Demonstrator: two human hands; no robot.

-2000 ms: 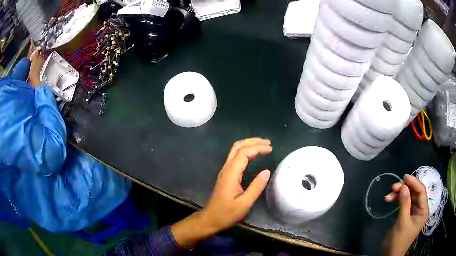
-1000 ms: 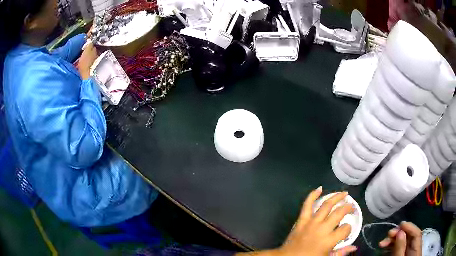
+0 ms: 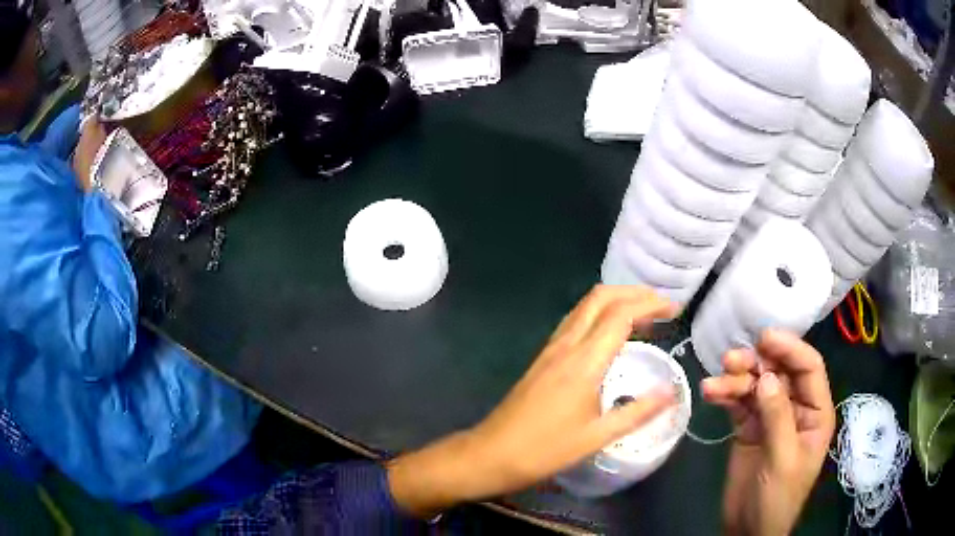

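Note:
A round white housing [image 3: 647, 414] stands open side up near the table's front edge, its hollow inside showing. It seems to sit on another white housing. My left hand [image 3: 571, 393] is around its left side, fingers at the far rim and thumb across the opening. My right hand [image 3: 777, 408] is just right of it and pinches a thin translucent sealing ring [image 3: 712, 438] between its fingertips. The ring hangs beside the housing's right rim; whether it touches is unclear. Another housing [image 3: 396, 264] stands alone, hole side up, at centre left.
Tall housing stacks [image 3: 700, 157] and a shorter stack [image 3: 756, 288] stand at right. A pile of sealing rings [image 3: 871, 445], rubber bands [image 3: 859, 314] and a plastic bag [image 3: 924, 283] lie further right. White frames [image 3: 452, 58] and black domes are at the back. A blue-smocked worker [image 3: 63, 314] sits left.
The near housing now shows its open side instead of its holed top. My left hand has closed in around it, and my right hand has brought the ring left beside it. The view has shifted.

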